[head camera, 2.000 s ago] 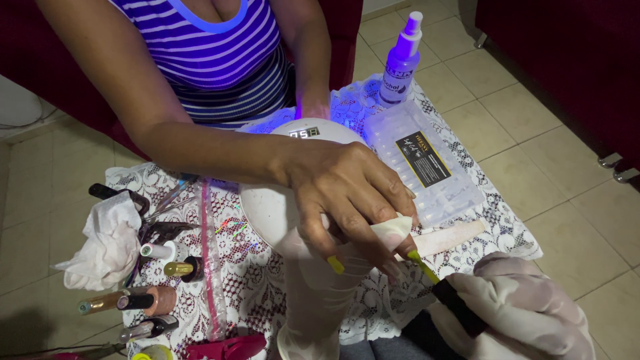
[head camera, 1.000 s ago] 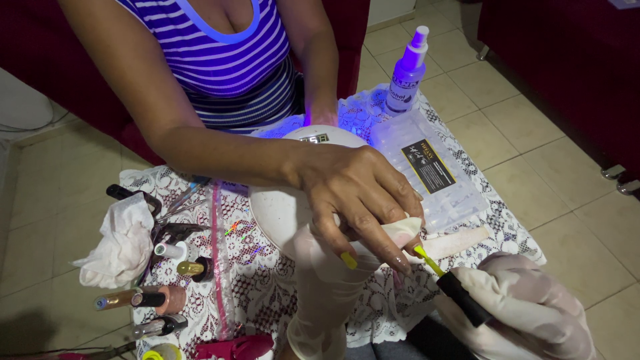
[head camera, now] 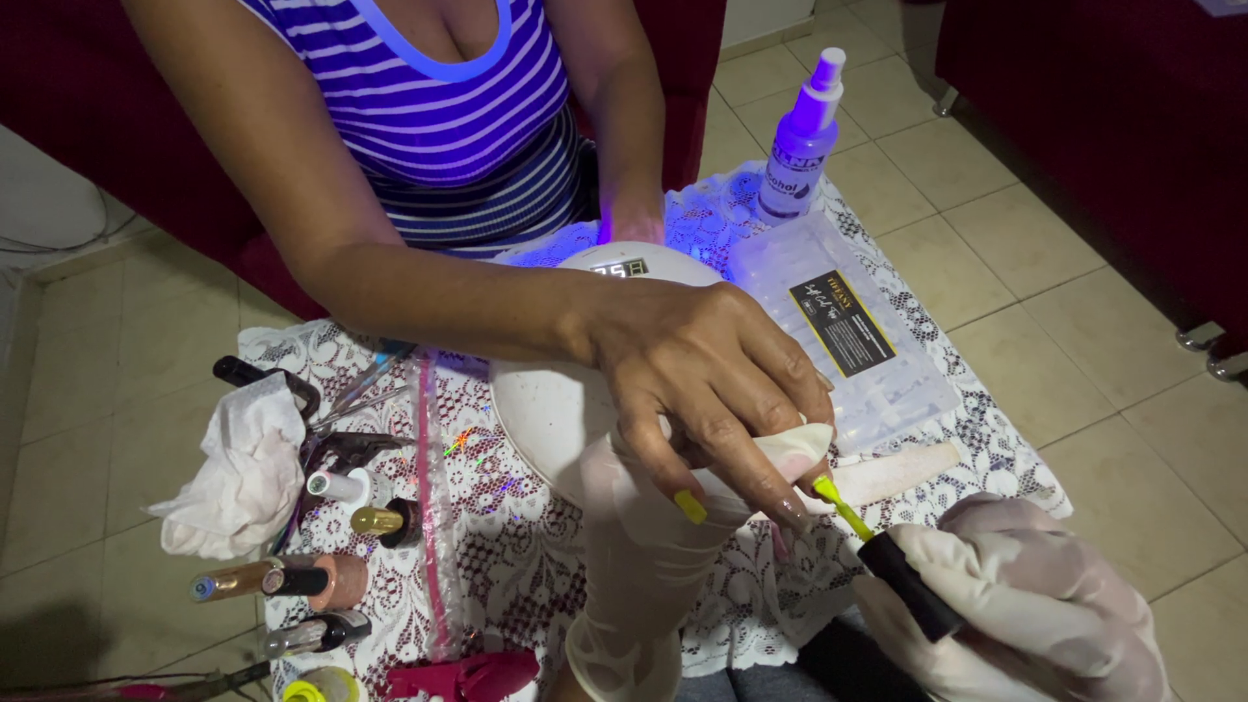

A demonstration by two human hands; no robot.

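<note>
My right hand [head camera: 1014, 595], in a whitish glove, holds a nail polish brush by its black cap [head camera: 912, 585]. The yellow-coated bristles [head camera: 827, 487] touch or nearly touch a fingertip of the other person's hand [head camera: 721, 380]. My left hand [head camera: 673, 497], gloved too, is under that hand and grips one of its fingers; the other person's fingers partly hide it. One nail [head camera: 690, 506] there is bright yellow. The person's other hand [head camera: 632, 229] is at the far side of a white nail lamp [head camera: 546, 419] with a lit display, its fingers hidden.
Left on the lace tablecloth [head camera: 517, 585] are a crumpled tissue [head camera: 239, 468], several polish bottles [head camera: 341, 582], tools and a pink-edged plastic bag [head camera: 434, 546]. A spray bottle [head camera: 799, 146], a clear case of nail tips [head camera: 877, 390] and a nail file [head camera: 892, 473] lie on the right.
The brush and my right hand have shifted slightly, with the bristles still at the same fingertip. My left hand keeps its hold on the person's finger.
</note>
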